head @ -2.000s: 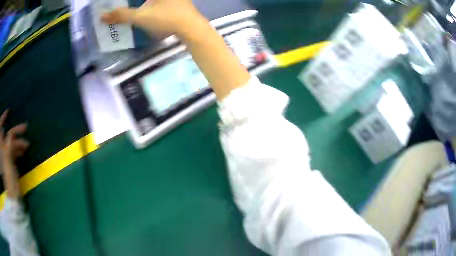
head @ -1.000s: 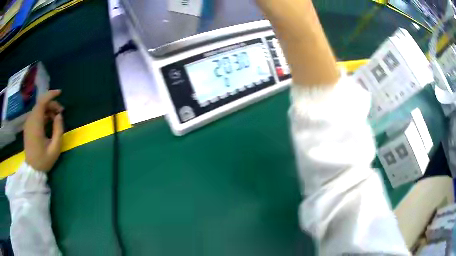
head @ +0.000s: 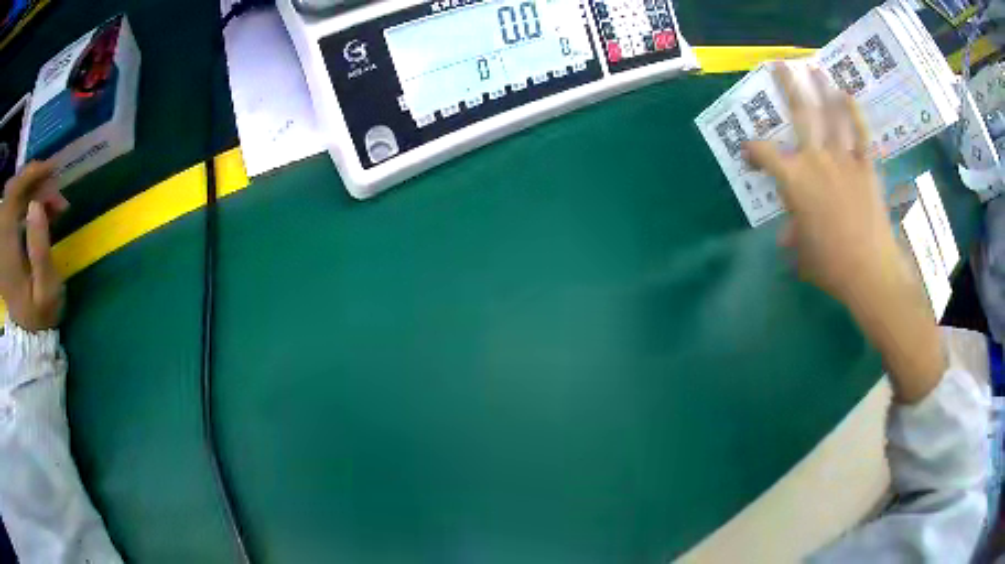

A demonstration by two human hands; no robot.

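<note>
My right hand (head: 827,182) is over the white cartons with square black codes (head: 871,68) at the right, fingers spread and slightly blurred; whether it touches them I cannot tell. My left hand (head: 31,242) is at the left edge by the yellow strip, fingers loosely bent, just below a retail box (head: 86,105) with a watch picture and blue panel. The weighing scale (head: 485,66) is at the top, its display (head: 490,55) reading 0.0. Its pan is mostly cut off by the top edge.
A black power cable (head: 209,364) crosses the green mat (head: 485,353). A white-lilac paper sheet (head: 270,105) lies left of the scale. The yellow strip (head: 143,226) runs behind the mat. Another white carton (head: 931,242) stands below the coded ones. A pale sleeve or limb is at lower right.
My right hand has moved from the scale's pan to the cartons at the right. The display has gone from 2030-like digits to 0.0. The view has shifted, with the scale higher in the picture.
</note>
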